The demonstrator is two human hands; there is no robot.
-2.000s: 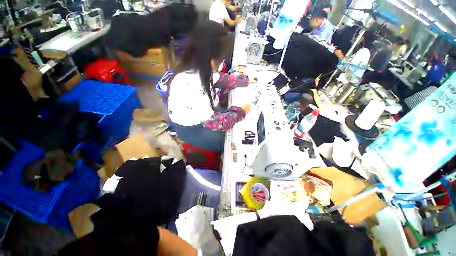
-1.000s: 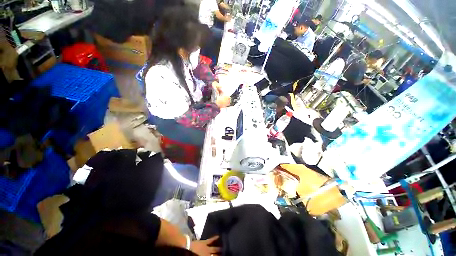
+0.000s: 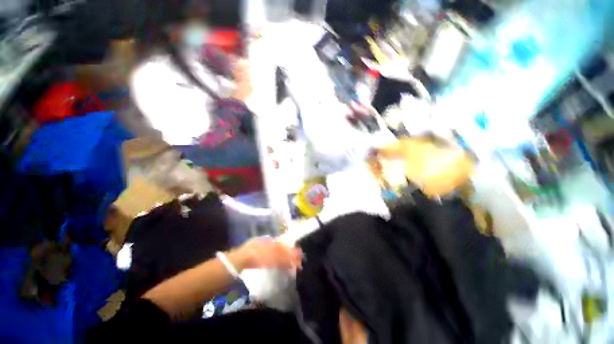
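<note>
The whole view is blurred. A large black garment [image 3: 397,269] lies in folds across the near end of the white table and down to the bottom edge. My left hand [image 3: 273,255], with a pale band at the wrist, reaches in from the left. Its fingertips meet the garment's left edge and appear to pinch the cloth. A patch of skin, seemingly my right hand [image 3: 353,328], shows between folds at the bottom edge; its fingers are hidden by cloth.
A yellow tape roll [image 3: 312,197] and the white sewing machine [image 3: 323,114] are beyond the garment. Brown paper [image 3: 437,164] is behind it to the right. A dark cloth pile [image 3: 178,235] and blue crates [image 3: 67,144] are at left. A person in white [image 3: 172,101] sits beyond.
The view has shifted, and the garment shows larger and higher. My left hand has moved up along its left edge. The patch of skin at the bottom is newly visible.
</note>
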